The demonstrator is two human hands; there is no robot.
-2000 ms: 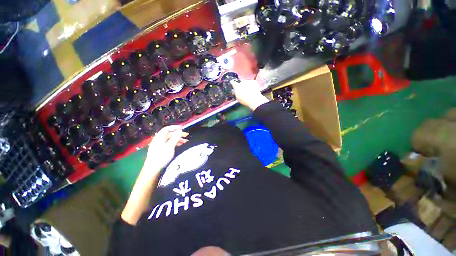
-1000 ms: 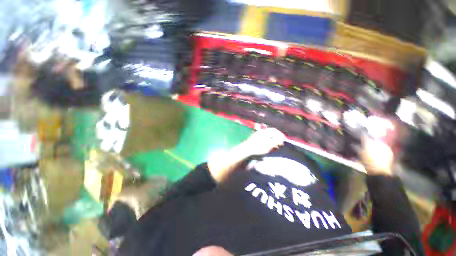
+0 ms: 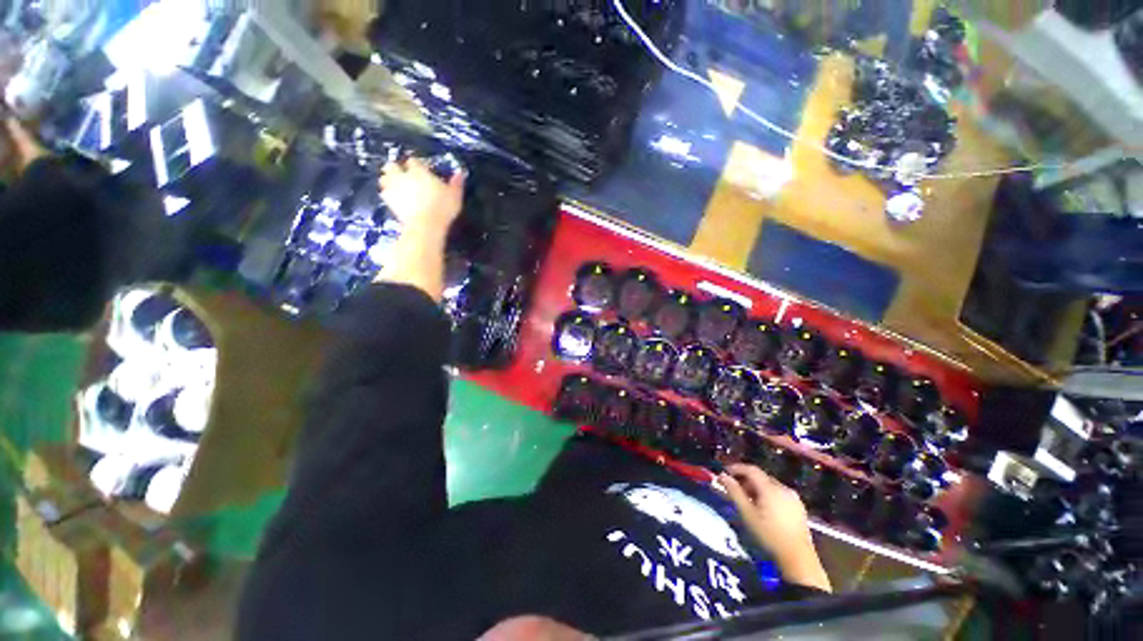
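Round black housings (image 3: 733,391) stand in three rows on the red mat (image 3: 539,363). My left hand (image 3: 424,200) reaches over the black plastic parts tray (image 3: 483,294) left of the mat. Its fingers touch dark, glinting parts there; whether it grips one is hard to see. My right hand (image 3: 767,511) is at the mat's front edge, fingertips close together beside the front row. Whether something tiny is between them cannot be told.
A carton of white-and-black round parts (image 3: 151,401) is at the lower left. Loose metallic parts (image 3: 890,125) lie on the yellow-brown surface behind the mat. Dark, glinting parts (image 3: 1084,501) are heaped at right. A person's dark sleeve (image 3: 57,238) shows at far left.
The view has turned left. My left hand has left the mat's front edge and stretched out to the tray. My right hand has moved from the mat's right end leftward along its front edge.
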